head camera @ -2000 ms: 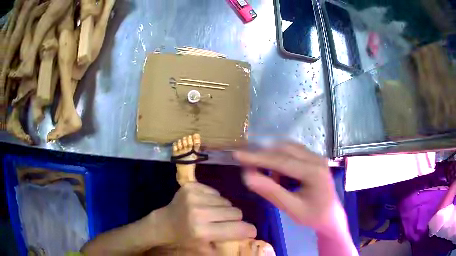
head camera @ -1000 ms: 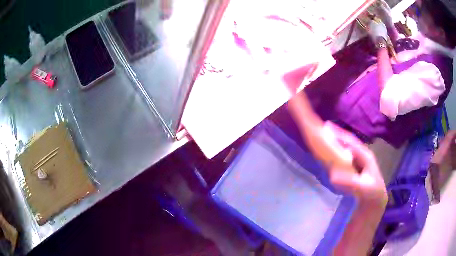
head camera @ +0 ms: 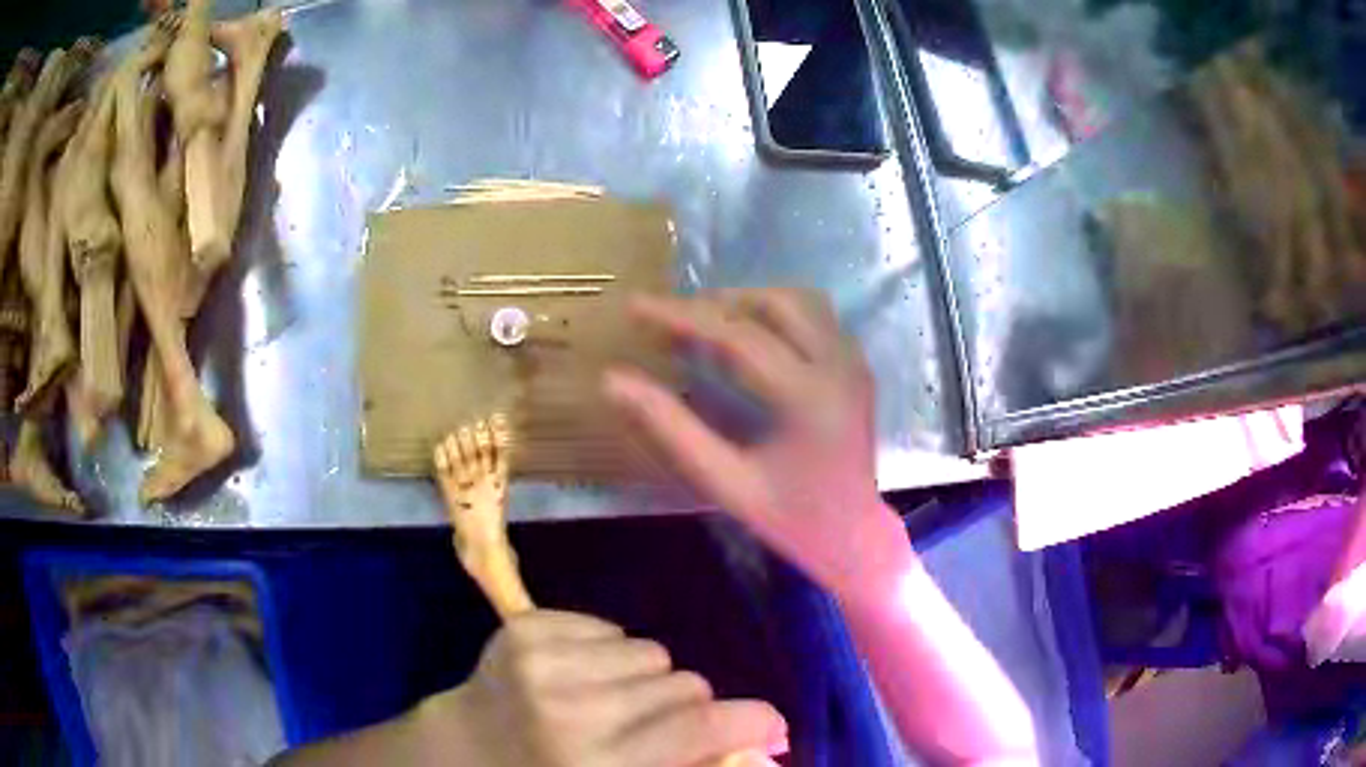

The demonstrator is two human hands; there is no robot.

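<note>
My left hand (head camera: 599,692) is shut around the shank of a tan model leg at the bottom centre. The leg's foot (head camera: 477,502) points away from me, its carved toes over the near edge of the brown cardboard pad (head camera: 405,360). No black strap shows on the foot. My right hand (head camera: 764,405) is over the pad's right side, fingers apart, slightly blurred, with nothing visible in it. A small white glue cup (head camera: 510,325) sits on the pad. Thin pale toothpicks (head camera: 539,285) lie just beyond it.
Tan legs (head camera: 150,255) are piled at left. More toothpicks (head camera: 524,191), a pink-red lighter-like object (head camera: 635,36) and a smartphone (head camera: 817,75) lie further back. A reflective panel (head camera: 1079,300) stands at right, above a bright sheet. Blue bins (head camera: 262,644) are below the bench. Another person's purple clothing (head camera: 1281,562) shows at right.
The view has swung back from the bright area at right to the pad. The strapped foot seen two seconds ago is replaced by a bare foot. My right hand has moved back over the pad.
</note>
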